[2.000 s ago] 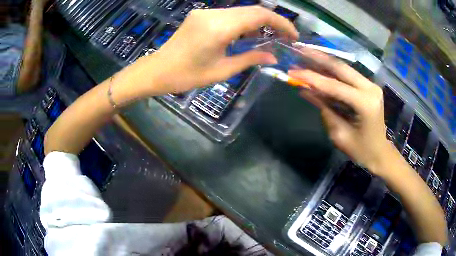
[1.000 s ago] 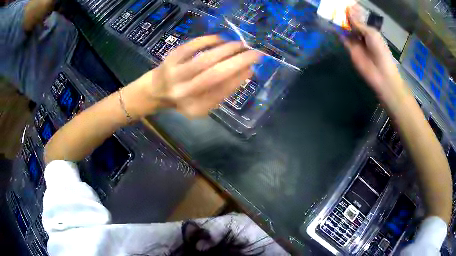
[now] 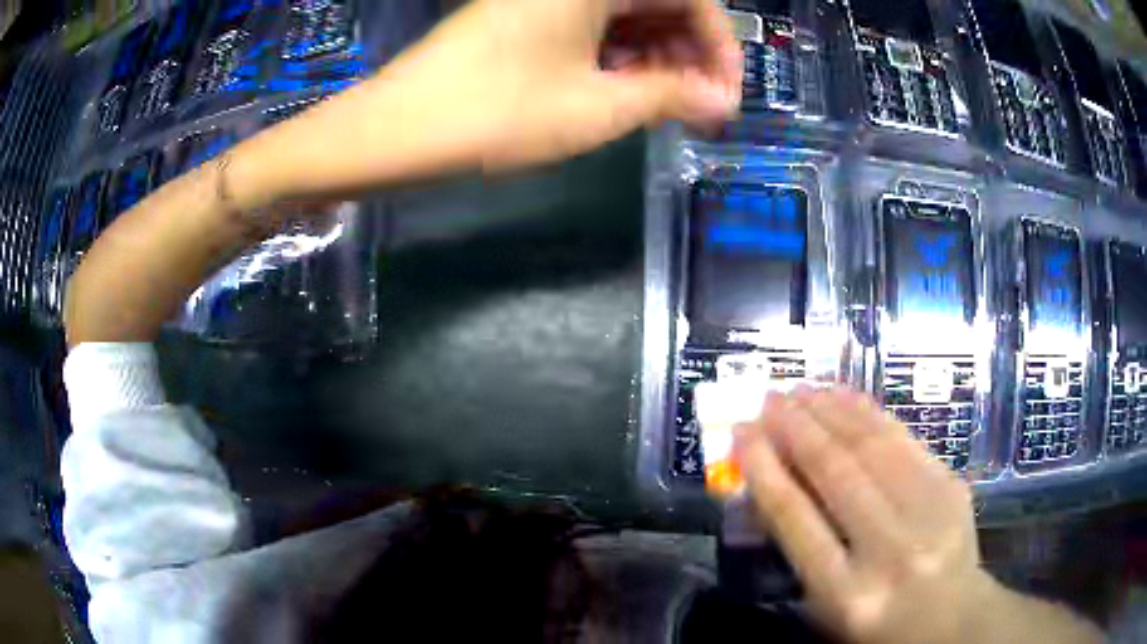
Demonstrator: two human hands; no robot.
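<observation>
My right hand holds a white card with orange print over the keys of the leftmost front keypad phone. That phone lies in a clear blister tray, with blue marks on the upper part of its dark screen. My left hand is raised above the back left of the tray, thumb and fingers close together. Whether it pinches a thin clear film cannot be made out. A small dark object shows beneath my right hand.
More phones lie in two rows of the right tray, several with blue-marked screens. Trays with phones stand at the far left, partly behind my left forearm. The dark green bench surface lies between.
The view has turned to the right tray. My right hand has come down from the far side of the bench with the card onto the front phone. My left hand has left the left tray.
</observation>
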